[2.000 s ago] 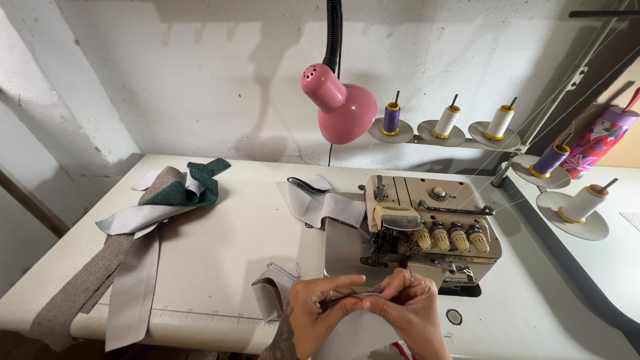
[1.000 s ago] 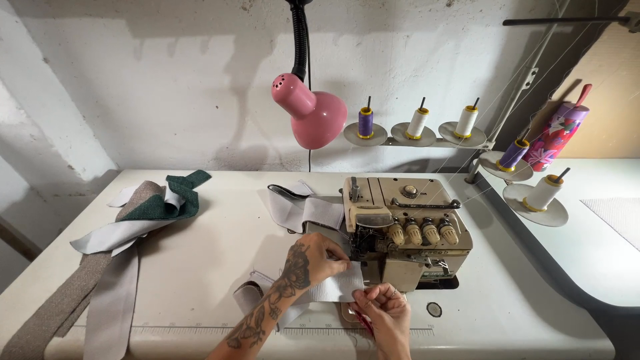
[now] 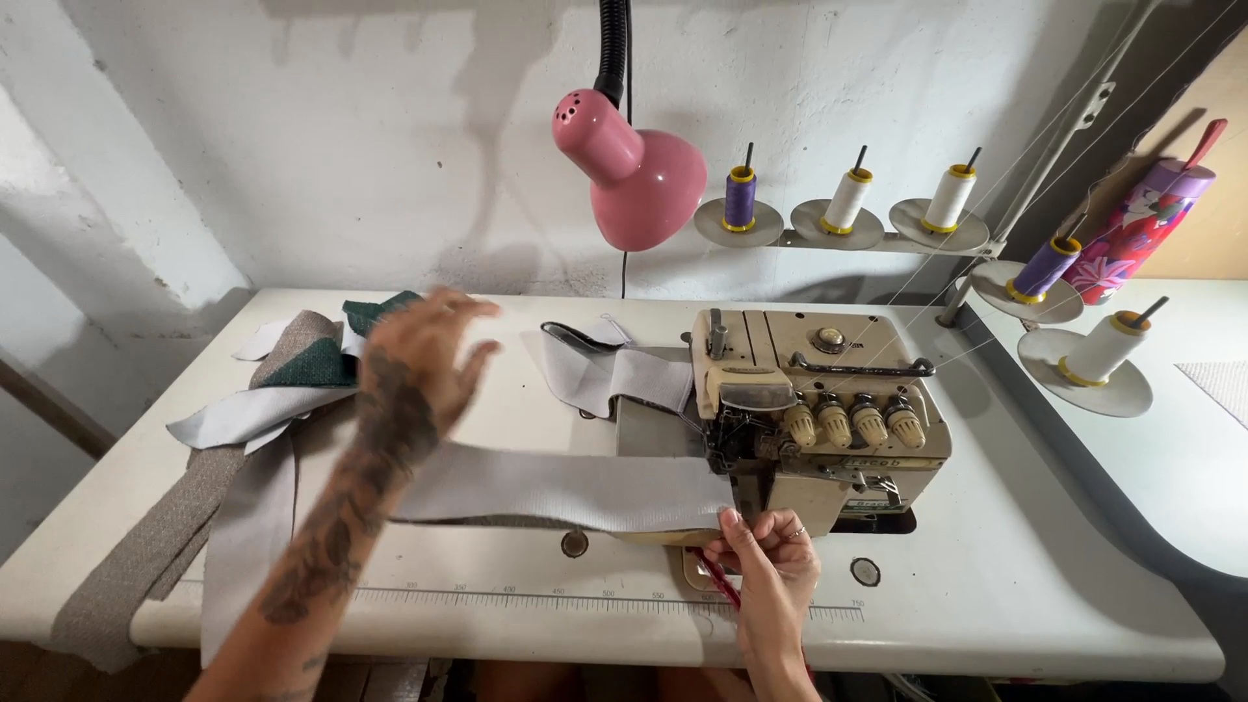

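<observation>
A long light grey fabric strip (image 3: 575, 486) lies flat from the left of the overlock sewing machine (image 3: 829, 390) to its presser area. My right hand (image 3: 770, 575) pinches the strip's near right corner between thumb and fingers, just before the machine. Something red, partly hidden, shows beside that hand. My left hand (image 3: 429, 351), blurred, is raised over the table with its fingers apart and holds nothing that I can see. It is beside a pile of green, brown and grey fabric strips (image 3: 312, 370). Another folded grey fabric piece (image 3: 614, 375) lies behind the long strip, touching the machine.
A pink lamp (image 3: 648, 185) hangs over the back. Purple and white thread cones (image 3: 848, 200) stand on holders behind and right of the machine, with threads running down. A printed ruler (image 3: 507, 595) runs along the table's front. A floral bottle (image 3: 1146, 234) stands at right.
My left hand has left the fabric by the machine and moved left toward the pile. The grey strip now lies stretched out to the left. My right hand remains at its right end.
</observation>
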